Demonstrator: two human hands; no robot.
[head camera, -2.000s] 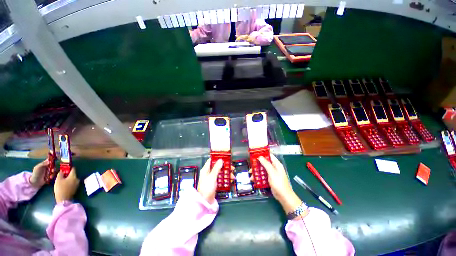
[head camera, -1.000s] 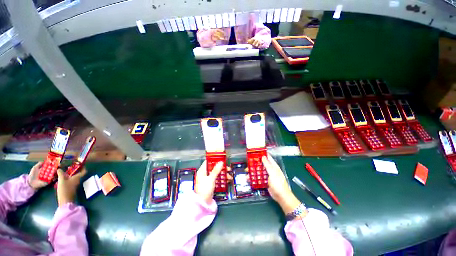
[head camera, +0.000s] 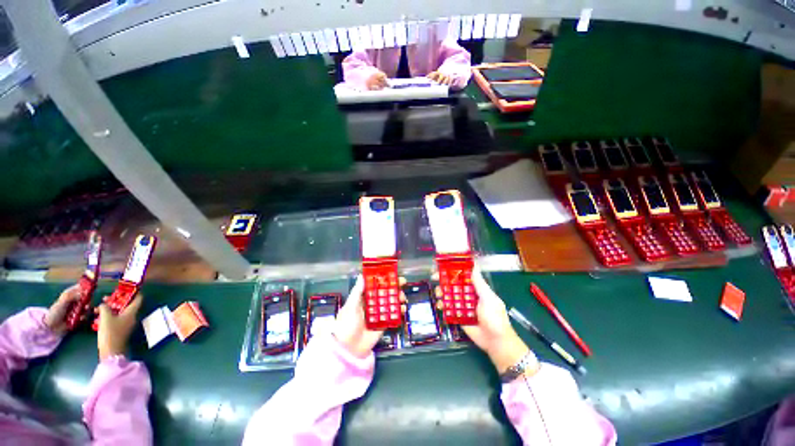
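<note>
My left hand (head camera: 350, 319) holds an open red flip phone (head camera: 380, 266) upright, its white-lit display up and red keypad facing me. My right hand (head camera: 490, 319) holds a second open flip phone (head camera: 452, 261) beside it, also lit white. The two phones are apart, held over a clear blister tray (head camera: 253, 353). Closed dark phones with red rims lie in its front pockets, one at the left (head camera: 279, 320), another (head camera: 321, 315) partly behind my left hand, and one (head camera: 421, 311) between my hands. Both thumbs now rest at the phones' outer edges, off the keys.
Open flip phones (head camera: 604, 241) stand in two rows at the right by a brown board (head camera: 547, 249) and white paper (head camera: 521, 199). A red pen (head camera: 560, 319) and dark pen (head camera: 547, 341) lie right of my hand. A neighbour's hands (head camera: 116, 329) hold two phones. A slanted metal post (head camera: 131, 144) stands left.
My thumbs have moved off the keypads to the sides. The left phone has shifted slightly right and up since one second ago. The neighbour's two phones have changed tilt.
</note>
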